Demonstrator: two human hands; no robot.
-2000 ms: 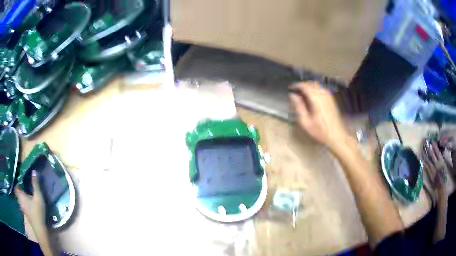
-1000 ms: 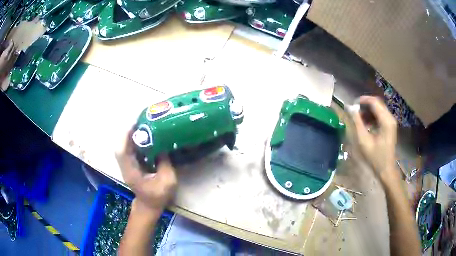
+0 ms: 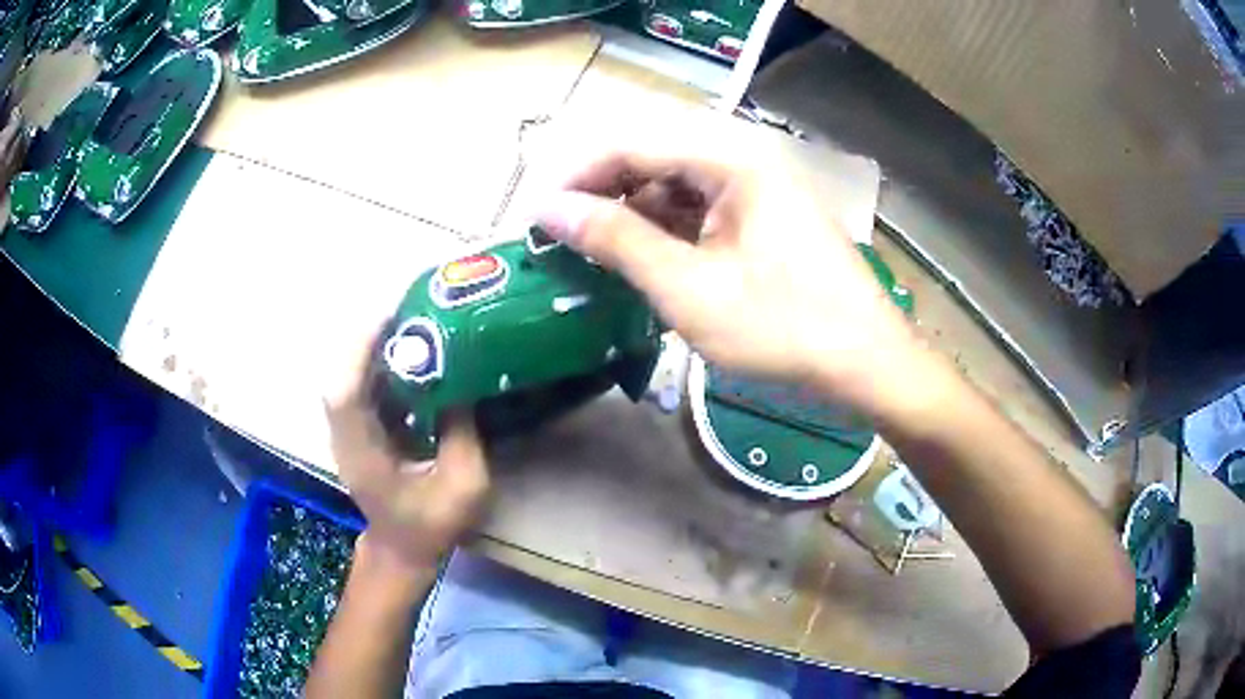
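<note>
My left hand (image 3: 423,478) holds a glossy green car body shell (image 3: 533,321) from below at its left side. A red-orange tail light lens (image 3: 470,277) in a silver bezel and a round lamp (image 3: 414,351) show on its left part. My right hand (image 3: 737,260) is at the shell's upper right, fingers bent and fingertips at its top edge. The hand covers the other tail light; I cannot tell whether a small part is between the fingers. A second shell (image 3: 778,423) lies hollow side up on the cardboard, partly behind my right forearm.
A glue dish (image 3: 905,500) with thin sticks lies right of the second shell. An open carton (image 3: 942,301) with tiny silver pieces stands at the right. More green shells (image 3: 150,134) lie at the upper left. A blue bin (image 3: 246,587) is below the table edge.
My right hand has moved left from beside the carton onto the held shell's top. The left hand keeps its hold on the shell, which has turned slightly.
</note>
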